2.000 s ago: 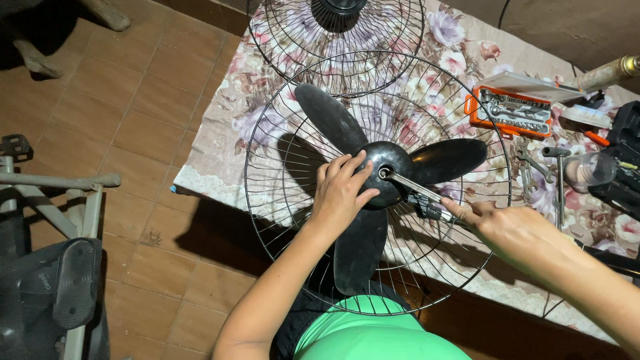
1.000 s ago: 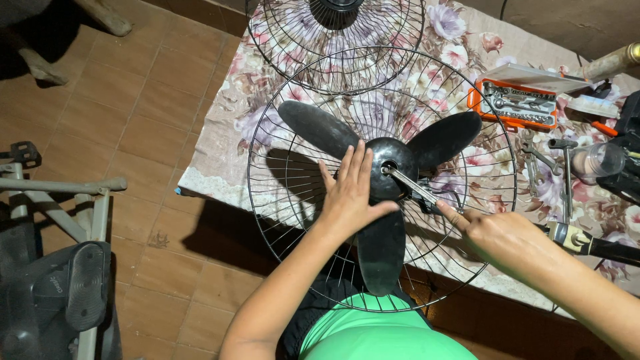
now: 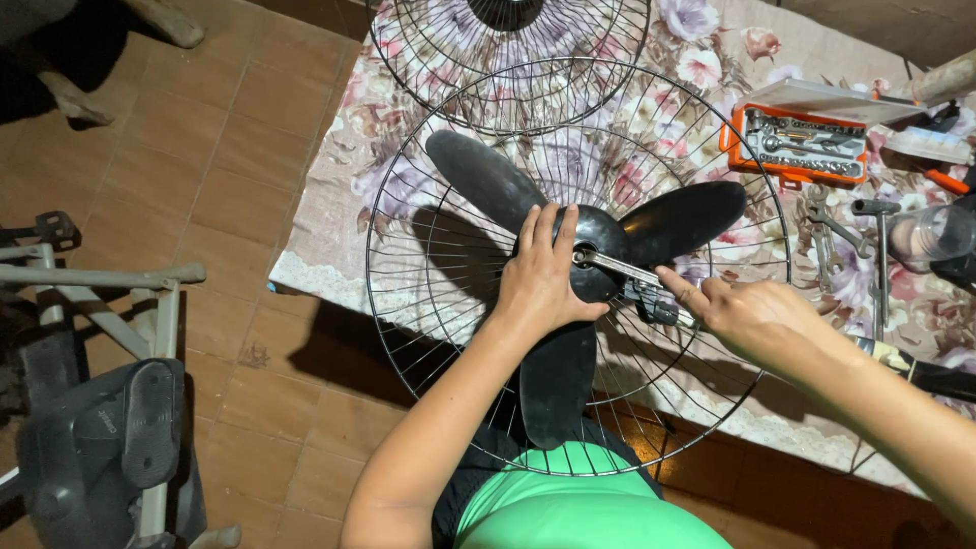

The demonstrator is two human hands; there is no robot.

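Observation:
A black three-bladed fan propeller [image 3: 598, 229] lies over a round black wire fan grille [image 3: 788, 267]. My left hand [image 3: 540, 278] rests spread on the propeller's hub and the root of a blade. My right hand [image 3: 732, 313] holds a metal wrench [image 3: 625, 268], its far end at the recess in the middle of the hub. The fingers cover the wrench's near end. Beneath the wrench, a dark part [image 3: 657, 305] shows through the grille wires. A second wire grille [image 3: 648, 46] with a dark centre lies at the top.
An orange socket set case [image 3: 793, 181] stands open on the floral tablecloth [image 3: 328, 229]. Loose wrenches [image 3: 835, 221], a T-shaped tool [image 3: 881, 259] and a clear plastic container [image 3: 930, 236] lie at the right. A black and grey metal-framed object [image 3: 114, 427] stands on the tiled floor at left.
The propeller has turned somewhat clockwise since one second ago. Two seconds ago my left hand's fingers were bunched on the hub; now they are spread. My right hand remains on the wrench.

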